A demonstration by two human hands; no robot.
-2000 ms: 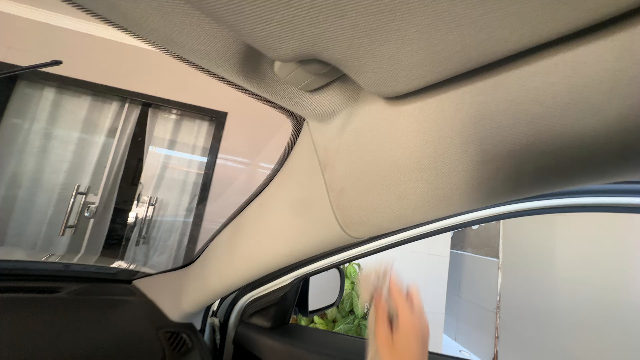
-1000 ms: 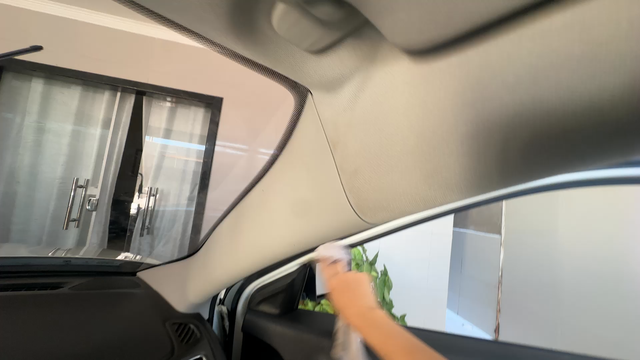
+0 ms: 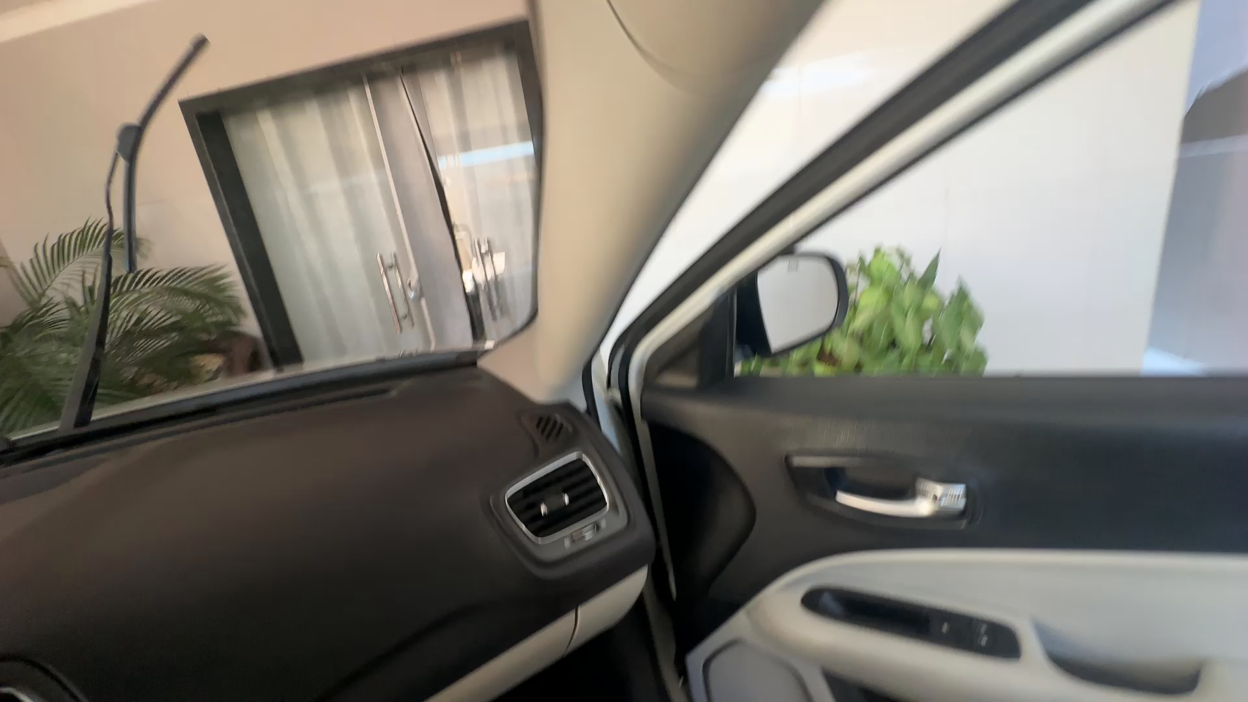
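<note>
Neither my left hand nor my right hand is in view now. The head view shows the front corner of a car's interior. A dark dashboard [image 3: 292, 517] with a silver-rimmed air vent [image 3: 558, 499] fills the lower left. A beige windshield pillar [image 3: 595, 185] rises beside it. The car door's dark inner panel [image 3: 877, 419] stands ajar at the right, with a silver door handle [image 3: 902, 499] and a switch panel [image 3: 912, 621] on the light armrest. The picture is slightly blurred.
A side mirror [image 3: 801, 300] shows through the door window, with a leafy green plant [image 3: 912, 312] behind it. Beyond the windshield are a raised wiper arm [image 3: 112, 234], palm fronds [image 3: 166, 302] and a curtained glass door [image 3: 312, 214] with metal handles.
A hand with a pale cloth was near the door window in both earlier frames and is now out of view. The view has swung down, showing more of the dashboard and door panel.
</note>
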